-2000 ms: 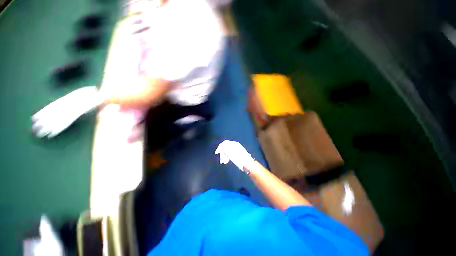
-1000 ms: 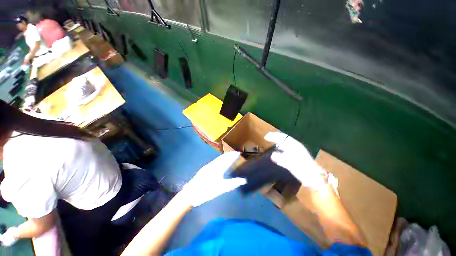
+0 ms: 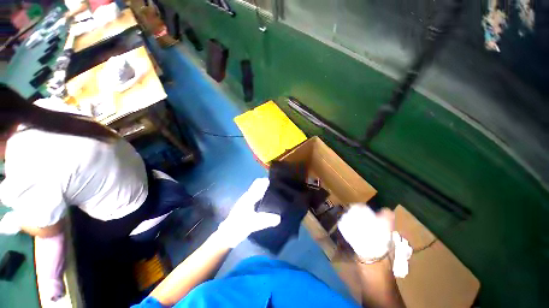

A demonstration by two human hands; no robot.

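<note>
My left hand [image 3: 250,215], in a white glove, grips a black box unit [image 3: 278,207] at its left side. The unit is held tilted in front of my body, beside the open carton [image 3: 342,173]. Its upper end blends with another dark shape at the carton's near left corner; I cannot tell if they are one piece. My right hand [image 3: 365,233], gloved and blurred, is off the unit at the carton's near right end. Its fingers look curled, but whether it holds anything is hidden. Dark pieces [image 3: 325,206] lie inside the carton.
A yellow ribbed lid [image 3: 271,132] sits beyond the carton. Flat cardboard [image 3: 434,264] with a loose white glove or cloth [image 3: 401,255] lies at right. A co-worker in white [image 3: 75,168] sits at left. Black units [image 3: 217,60] stand along the green belt. A dark bar [image 3: 385,159] crosses it.
My right hand has left the unit and moved down and right. My left hand now holds the unit more upright. The black unit seen by the yellow lid no longer shows there.
</note>
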